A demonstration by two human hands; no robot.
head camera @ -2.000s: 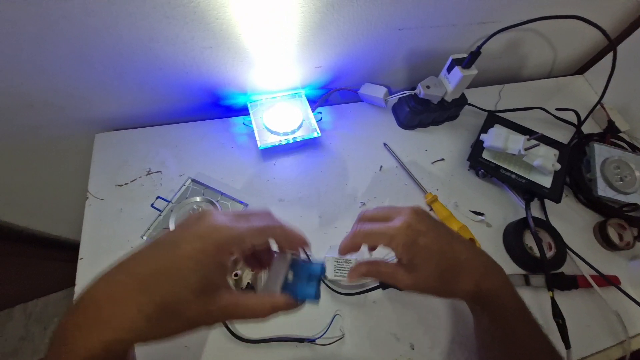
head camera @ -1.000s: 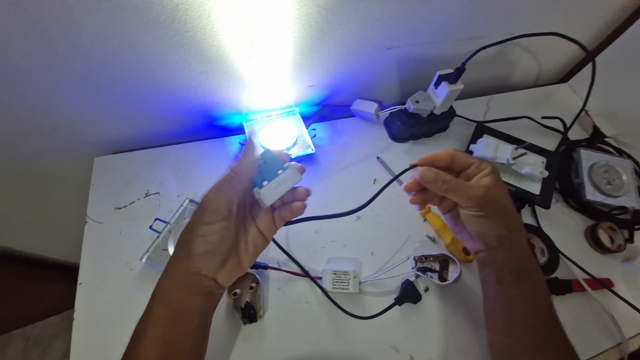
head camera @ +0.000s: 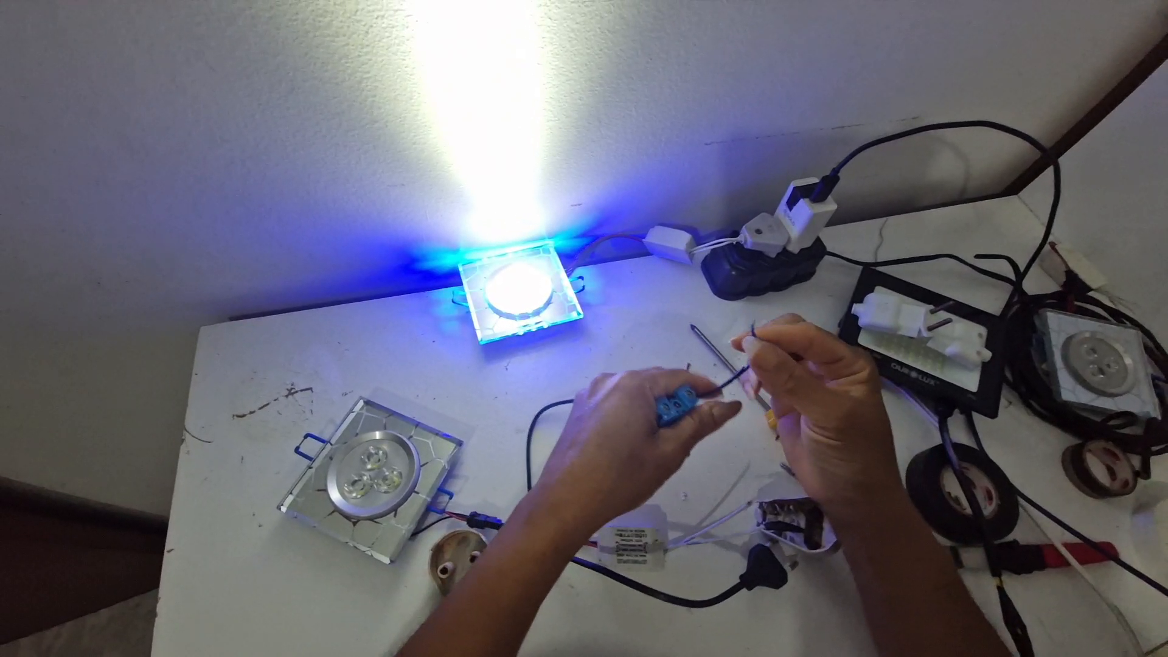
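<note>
Near the middle of the white table, my left hand [head camera: 630, 433] grips a small blue connector block [head camera: 676, 405]. A thin dark wire [head camera: 733, 379] runs from the block to my right hand [head camera: 808, 392], whose thumb and fingertips pinch it. Under my hands lies a screwdriver [head camera: 710, 349], its yellow handle mostly hidden by my right hand. Below them are a white LED driver box [head camera: 631, 547] bearing print, a black cable plug [head camera: 764, 568] and an opened white plug housing [head camera: 796, 526]. An unlit square glass spotlight [head camera: 372, 476] lies to the left.
A lit square spotlight [head camera: 520, 290] stands by the wall, joined to a white driver [head camera: 670, 244]. Plugs sit in a black power strip [head camera: 763, 272]. At right are a black floodlight [head camera: 926, 342], black tape [head camera: 963, 493], another spotlight [head camera: 1098, 363], coiled cable and a red-handled tool [head camera: 1063, 555].
My left hand has moved down and right with the connector block, turning it. My right hand has come closer to it, still pinching a dark wire.
</note>
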